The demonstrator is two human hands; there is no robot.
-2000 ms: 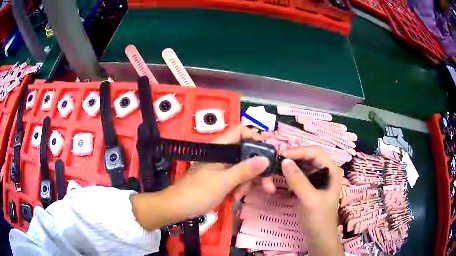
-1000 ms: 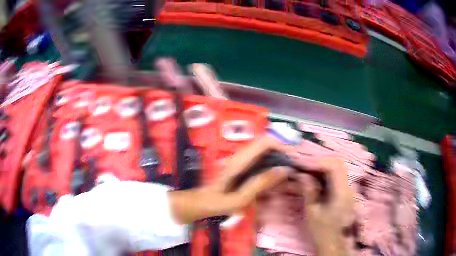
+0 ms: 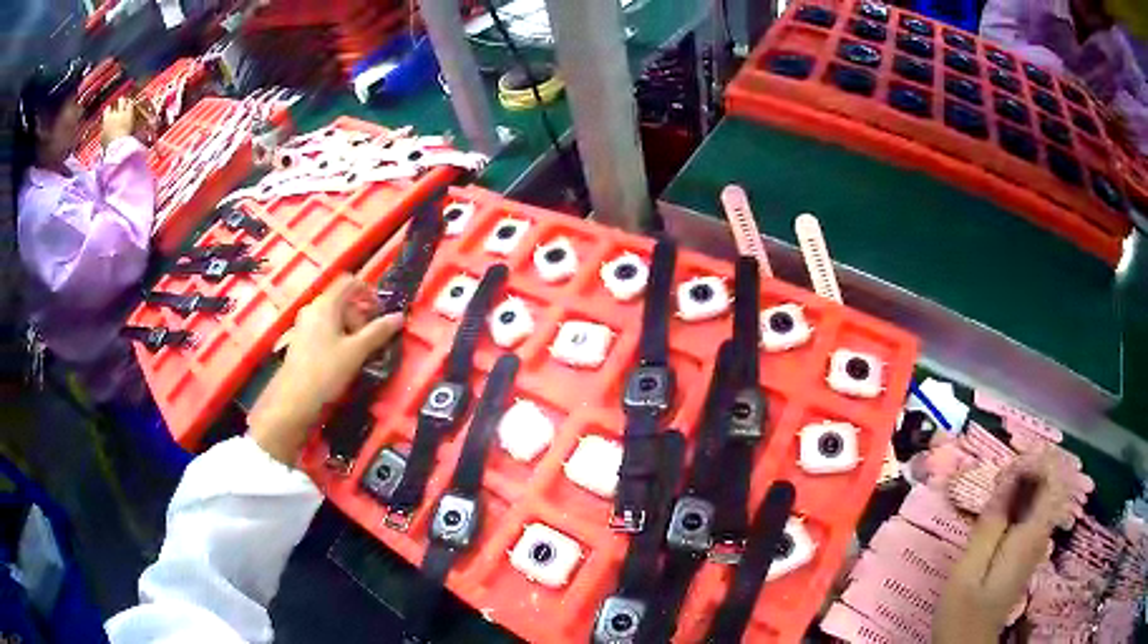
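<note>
The red compartment tray (image 3: 806, 356) lies tilted in front of me. It holds white watch cases (image 3: 827, 447) and several strapped black watches (image 3: 443, 403) laid across its pockets. My left hand (image 3: 317, 359) is at the tray's left edge, with thumb and fingers on a strapped black watch (image 3: 405, 271) that they partly hide. My right hand (image 3: 1003, 554) is over the pink watch straps (image 3: 900, 566) at the lower right, partly cut off by the bottom edge. A dark patch shows at its blurred fingers; I cannot tell if it holds something.
Another red tray (image 3: 233, 340) with black watches adjoins at left, with white-looking straps (image 3: 353, 164) beyond. A person in a pink smock (image 3: 82, 233) works at far left. A metal post (image 3: 602, 113) stands behind the tray. A red tray stack (image 3: 925, 101) sits on the green platform (image 3: 881, 239).
My view has swung left. My left hand has moved from the watch work in front of me to the tray's left edge. My hands are now far apart, the right over the pink pile.
</note>
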